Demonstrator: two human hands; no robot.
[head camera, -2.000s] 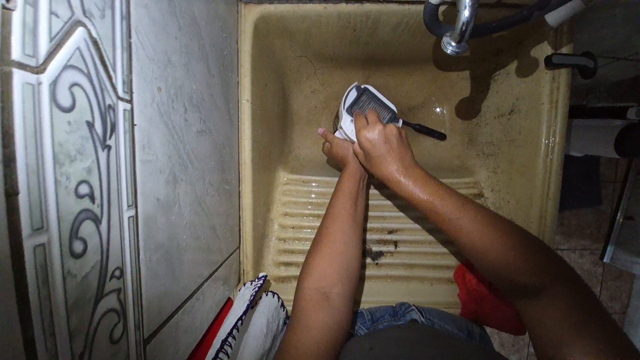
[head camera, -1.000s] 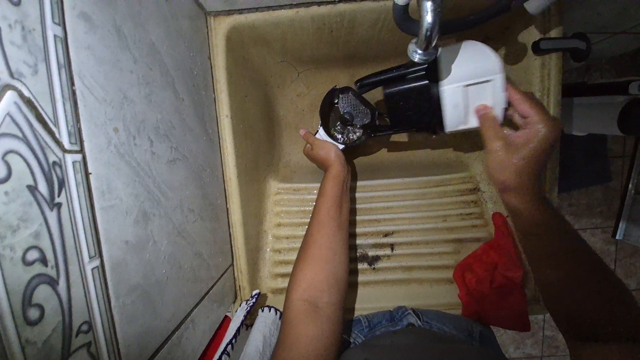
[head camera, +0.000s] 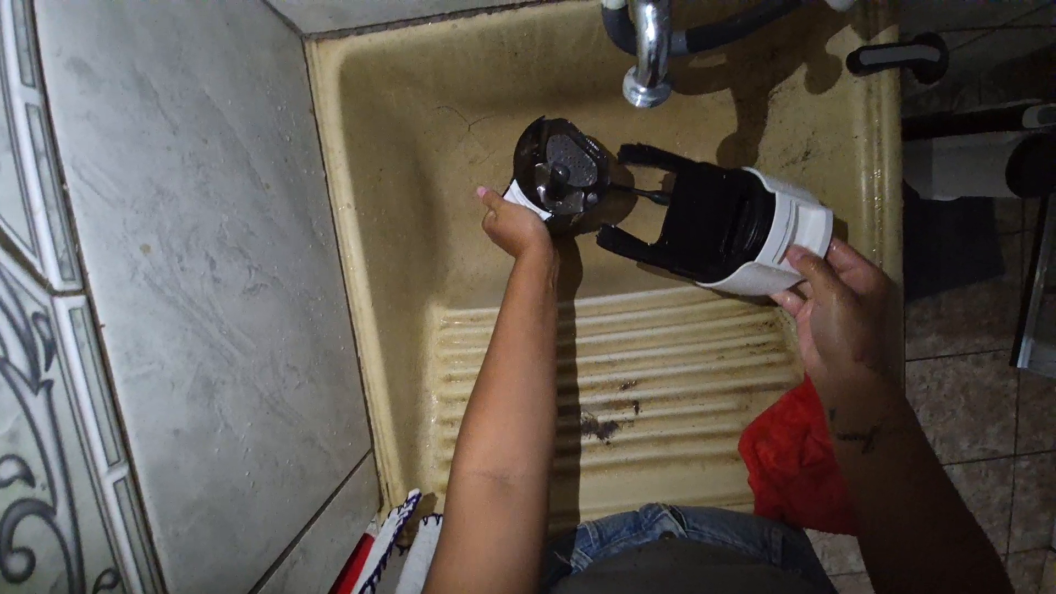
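Observation:
Over the basin of a stained yellow laundry sink (head camera: 396, 165), my left hand (head camera: 518, 224) holds a round dark appliance part with a white edge (head camera: 569, 169). Clear wet material, perhaps water, glints inside it. My right hand (head camera: 837, 301) grips the white end of a white and black appliance part (head camera: 726, 223), whose two black prongs point left toward the round part without touching it. Between the prongs a thin dark handle (head camera: 643, 194) shows, partly hidden; what it belongs to cannot be told.
A chrome faucet (head camera: 650, 58) hangs over the sink's far side, with a dark hose (head camera: 734, 29) behind. Ridged washboard (head camera: 610, 371) fills the near part. A red cloth (head camera: 796, 462) drapes over the right near edge. White cloths with dark stitching (head camera: 396, 536) lie at the lower left.
Two seconds ago both hands were together on a white and dark part. My right hand has moved right and now holds the separate white and black part, which has turned since one second ago.

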